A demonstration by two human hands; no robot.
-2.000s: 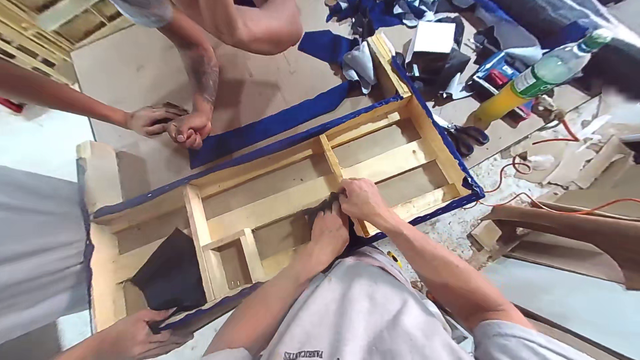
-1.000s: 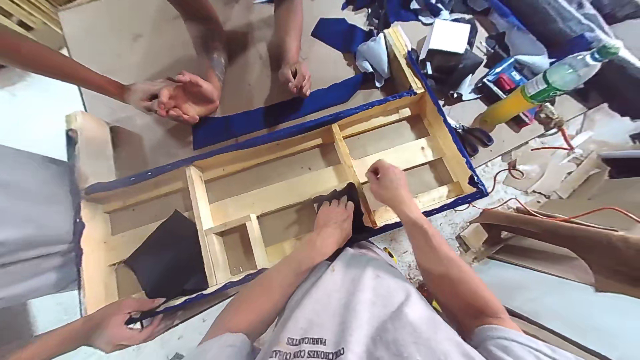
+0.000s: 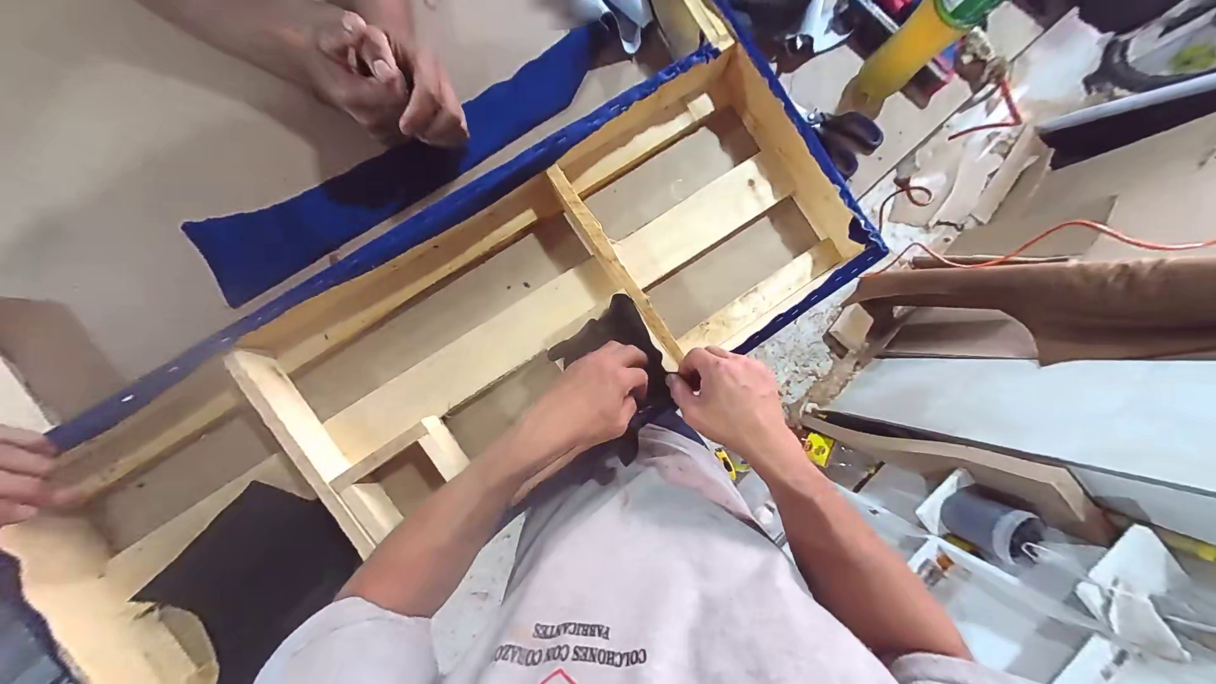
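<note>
A wooden frame [image 3: 589,223] with blue fabric stapled along its outer edges lies before me. My left hand [image 3: 598,389] grips a piece of black fabric [image 3: 617,328] at the near side of the frame, beside a wooden crosspiece [image 3: 608,252]. At the near end of that crosspiece, my right hand [image 3: 727,394] pinches the edge of the black fabric between thumb and fingers. Another black fabric piece [image 3: 256,570] lies in the left part of the frame. Beyond the far rail, a blue fabric strip [image 3: 380,195] rests on the table.
A co-worker's clasped hands [image 3: 389,85] are over the blue strip; another person's hand [image 3: 24,475] is at the frame's left end. Scissors [image 3: 845,138] and a bottle of yellow liquid [image 3: 907,52] stand or lie beyond the right end. An orange hose [image 3: 1054,228] runs at right.
My right hand has moved down from above the crosspiece to the fabric at its near end. The co-worker's hands, apart one second ago, are now together. The view has moved closer to the frame.
</note>
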